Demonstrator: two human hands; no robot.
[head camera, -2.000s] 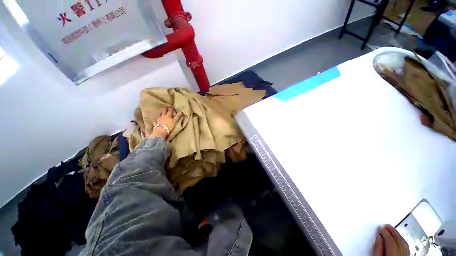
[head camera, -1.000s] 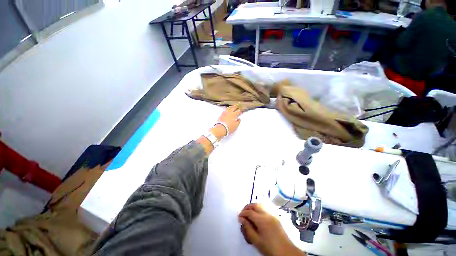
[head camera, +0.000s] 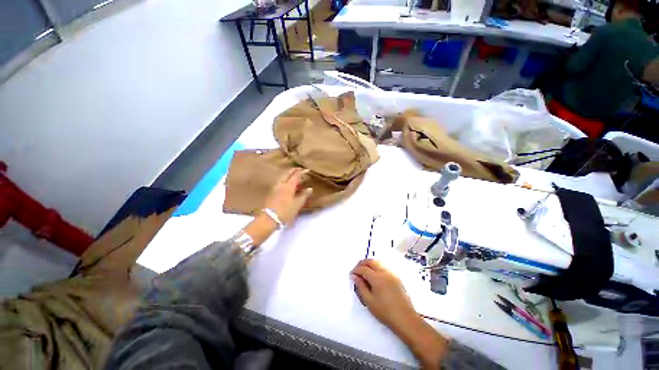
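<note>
A khaki garment piece (head camera: 318, 137) lies bunched at the back left of the white table, with a flat panel spreading left. My left hand (head camera: 287, 196) is on its near edge, fingertips on the cloth; it appears to grip the fabric there. My right hand (head camera: 377, 283) rests on the table left of the needle area, fingers curled together, with nothing visible in it. The sewing machine (head camera: 498, 224) stands at the right, its presser foot area (head camera: 438, 278) just right of my right hand. No cloth shows under the foot.
Another khaki piece (head camera: 451, 152) lies behind the machine beside clear plastic (head camera: 506, 130). Snips (head camera: 522, 316) and a screwdriver (head camera: 562, 336) lie front right. Blue tape (head camera: 209, 184) marks the table's left edge. Brown cloth (head camera: 54, 318) is piled lower left. A person (head camera: 603, 69) sits at the back right.
The view swung from the left-hand pile to the table. My left hand left the pile, reached the cloth at the back, and has moved nearer; that garment piece has spread left and forward.
</note>
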